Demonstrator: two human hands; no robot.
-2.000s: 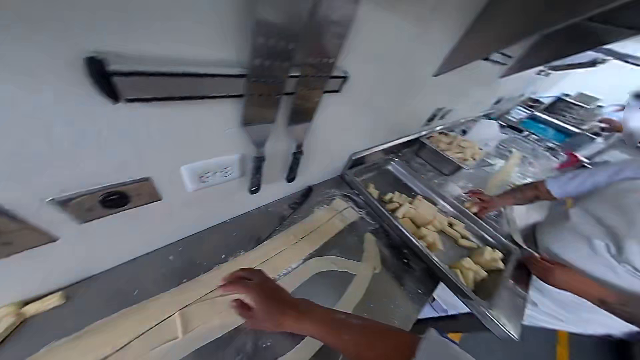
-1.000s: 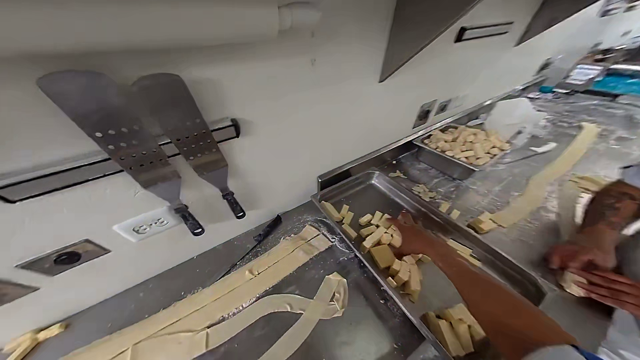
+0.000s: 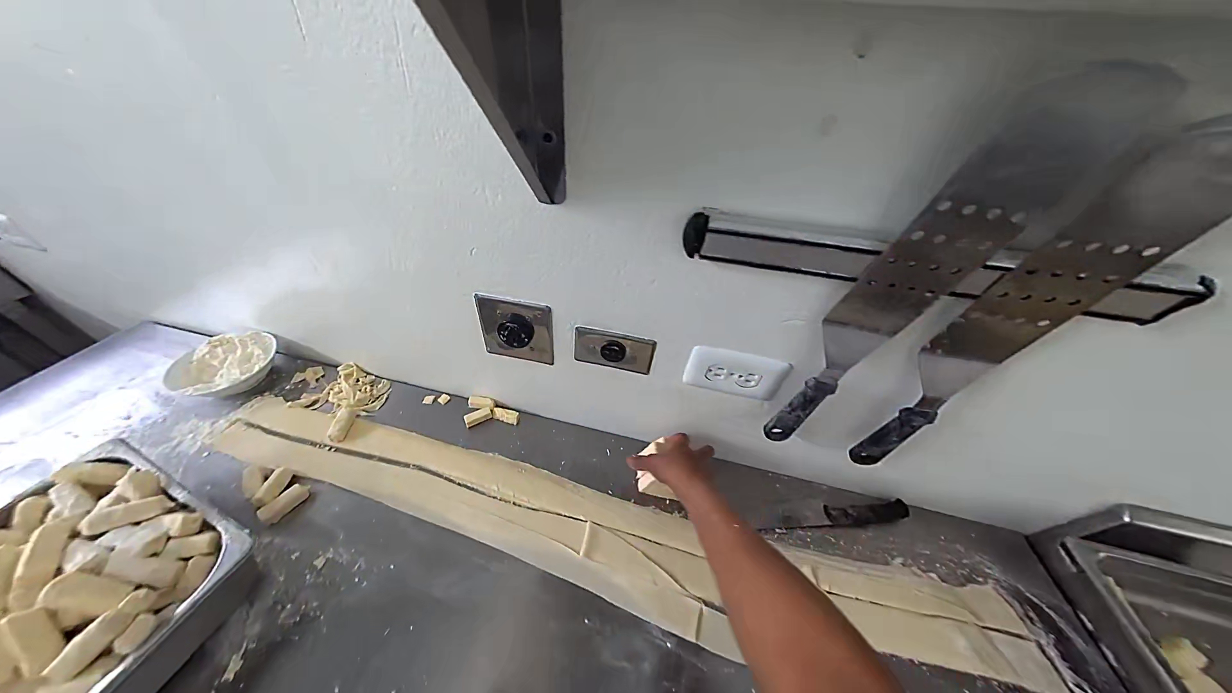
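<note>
My right hand (image 3: 674, 467) reaches over the dough to the back of the steel worktop, its fingers closed around pale cheese sticks (image 3: 656, 483) by the wall. Long flat strips of dough (image 3: 481, 510) run across the worktop under my forearm. To the right of the hand lies a black-handled knife (image 3: 866, 512), its blade partly hidden. Several cut cheese sticks (image 3: 478, 417) lie near the wall, left of the hand. Dough scraps (image 3: 356, 388) sit farther left, with loose pale sticks (image 3: 279, 496) in front of the strips. My left hand is out of view.
A steel pan (image 3: 236, 549) full of pale sticks stands at lower left, a bowl of flour (image 3: 226, 364) behind it. A metal tray (image 3: 1107, 563) is at lower right. Perforated spatulas (image 3: 982, 289) hang from a magnetic rack (image 3: 789, 248) above wall outlets (image 3: 736, 372).
The view has swung far to the left. A second ago my right hand was among the cheese pieces in the metal tray; now it is at the back of the worktop, holding cheese sticks.
</note>
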